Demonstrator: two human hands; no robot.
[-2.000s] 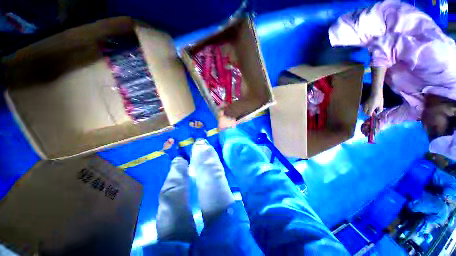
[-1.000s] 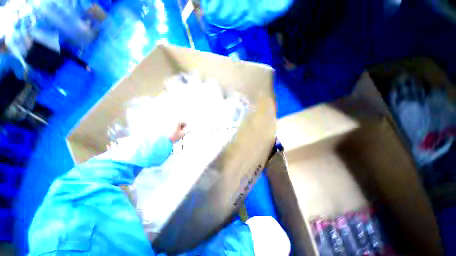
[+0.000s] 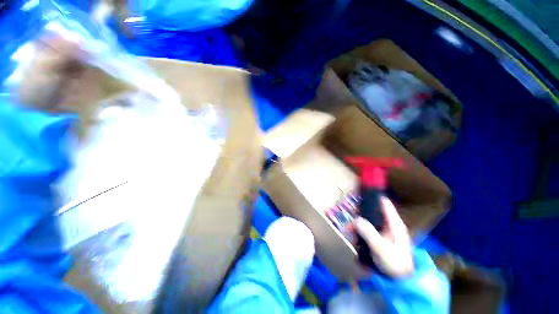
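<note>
My right hand (image 3: 390, 240) grips a black hand pump (image 3: 371, 195), held upright with its red T-shaped handle at the top, over the packing carton (image 3: 404, 162). My left hand (image 3: 49, 75), strongly blurred at the upper left, is closed on a clear poly bag (image 3: 132, 64) above a large carton (image 3: 230, 122). This carton holds a bright heap of clear bags (image 3: 141, 165). The pump and the held bag are apart. Bagged pumps (image 3: 343, 211) lie in the packing carton, partly hidden by its near wall and the held pump.
Beyond the packing carton, another carton (image 3: 435, 138) holds crumpled white, red and grey plastic. A brown carton (image 3: 478, 285) is at the lower right. A blue-clothed person's sleeve (image 3: 190, 12) is at the top. My pale-covered knee (image 3: 291, 245) is between the cartons.
The view has swung right. My left hand has lifted out of the bag heap with a clear bag. My right hand has come into view, holding the pump.
</note>
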